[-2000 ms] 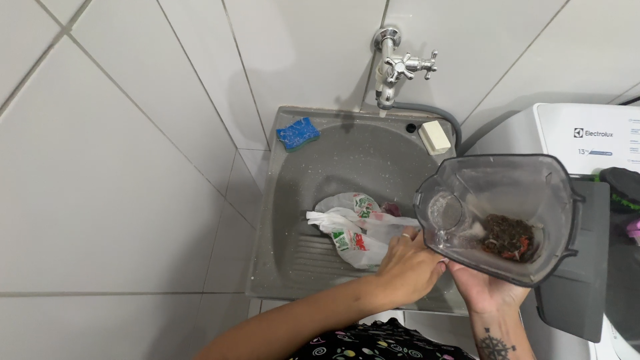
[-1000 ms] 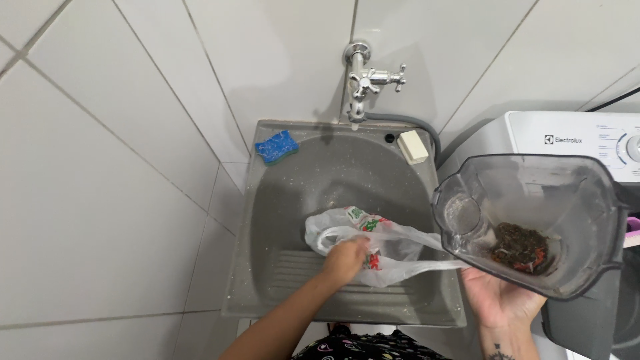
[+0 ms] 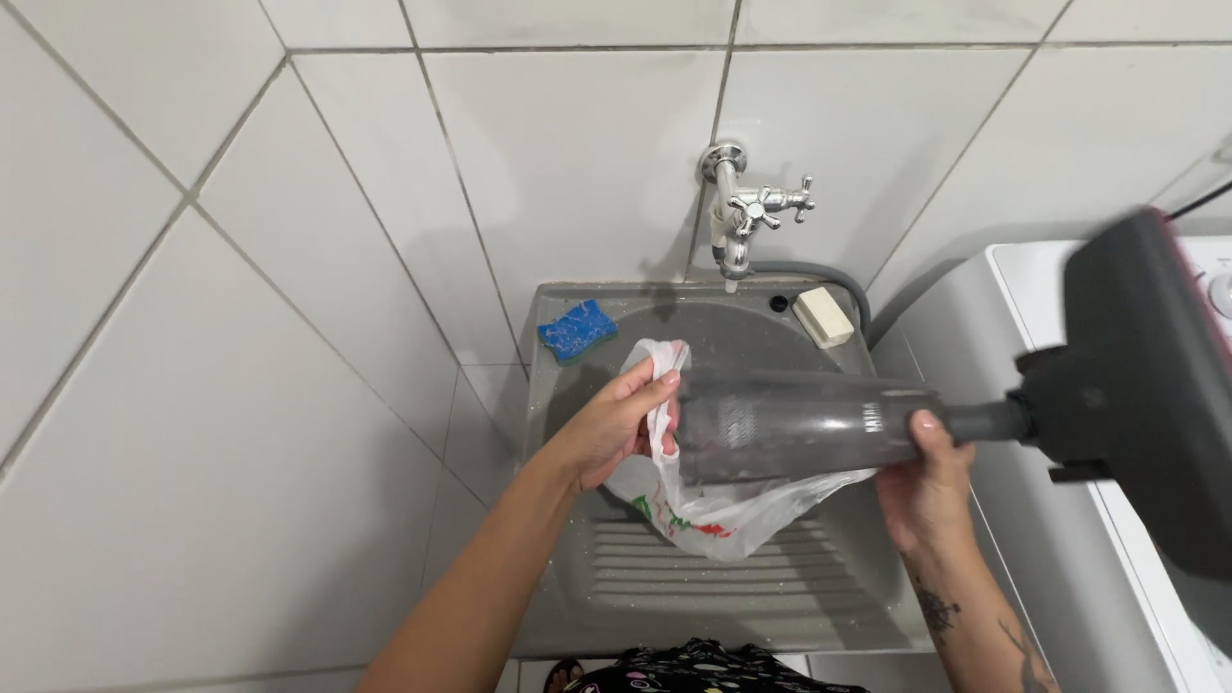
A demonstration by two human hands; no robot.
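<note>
My left hand [image 3: 626, 419] pinches the rim of a white plastic bag [image 3: 712, 529] with red and green print, over the sink. A translucent dark vacuum-cleaner dust container [image 3: 799, 423] lies tilted sideways with its open end at the bag's mouth. My right hand [image 3: 929, 481] grips the container near its narrow end, where a dark floor-nozzle head [image 3: 1136, 404] is attached. The debris inside cannot be made out, and the bag's inside is mostly hidden.
Under both hands is a grey laundry sink [image 3: 616, 616] with a ribbed washboard. A blue sponge [image 3: 577, 330] and a pale soap bar [image 3: 823, 318] lie on its back corners. A metal faucet [image 3: 736, 221] juts from the tiled wall. A white washing machine [image 3: 1020, 298] stands at right.
The container, earlier held with its opening upward and debris visible, is now tipped sideways toward the left. My left hand has raised the bag's rim to its open end. The nozzle head has come into view.
</note>
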